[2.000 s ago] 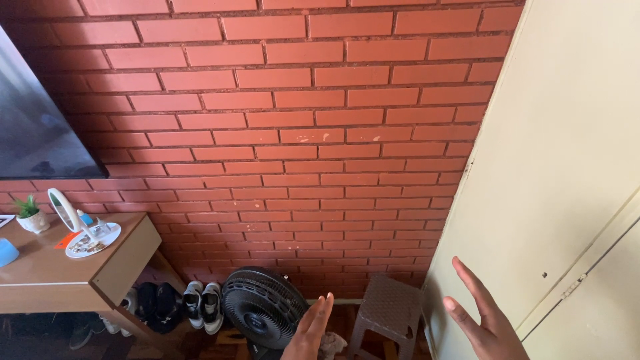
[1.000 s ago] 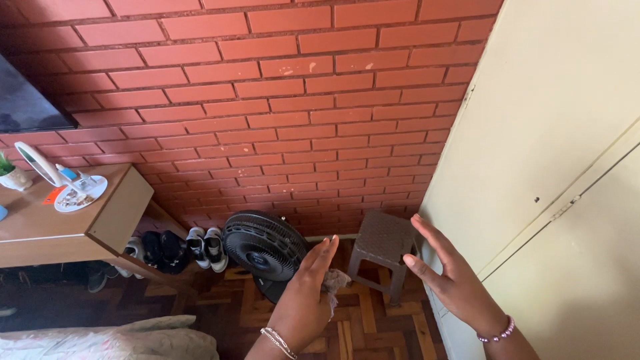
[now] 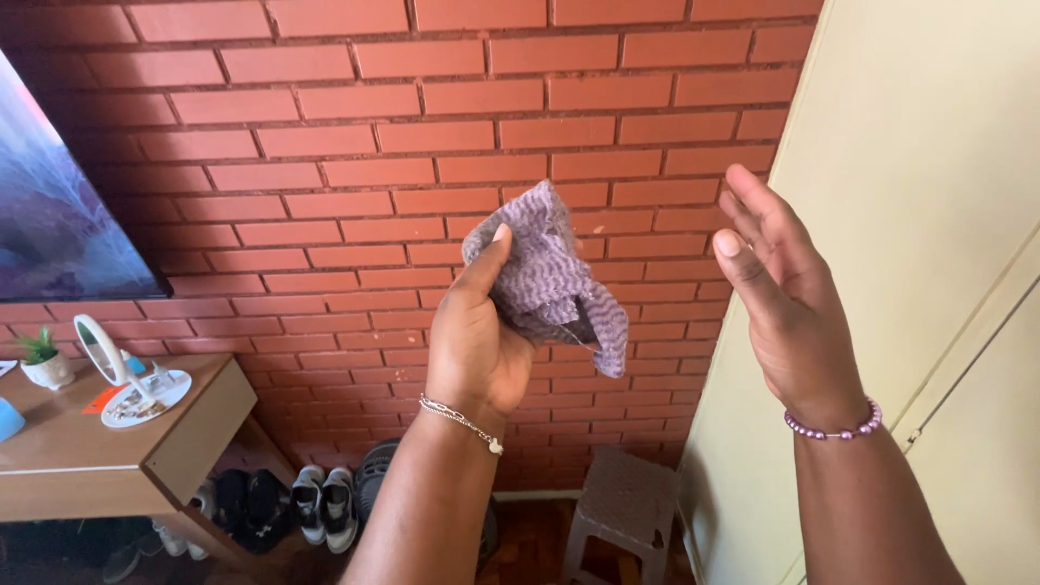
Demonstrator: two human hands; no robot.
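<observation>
My left hand (image 3: 487, 325) holds up a crumpled purple-grey striped cloth (image 3: 548, 268) in front of the brick wall, thumb on its near face and the other fingers hidden behind it. One end of the cloth droops to the right, and a loose thread shows near its lower fold. My right hand (image 3: 784, 296) is raised to the right of the cloth, apart from it, with the thumb and fingers spread and nothing held. A chain bracelet is on my left wrist and a purple bead bracelet (image 3: 837, 426) on my right.
Below are a dark plastic stool (image 3: 624, 496) and a black fan (image 3: 378, 471), mostly hidden by my left arm. Pairs of shoes (image 3: 323, 504) stand by a wooden desk (image 3: 183, 422) bearing a round mirror (image 3: 99, 349) and potted plant (image 3: 47, 366). Cream cabinet doors (image 3: 902, 211) rise at right.
My left hand, seen without a clear hold on anything one second ago, now holds the cloth up. My right hand remains spread. The view has tilted up.
</observation>
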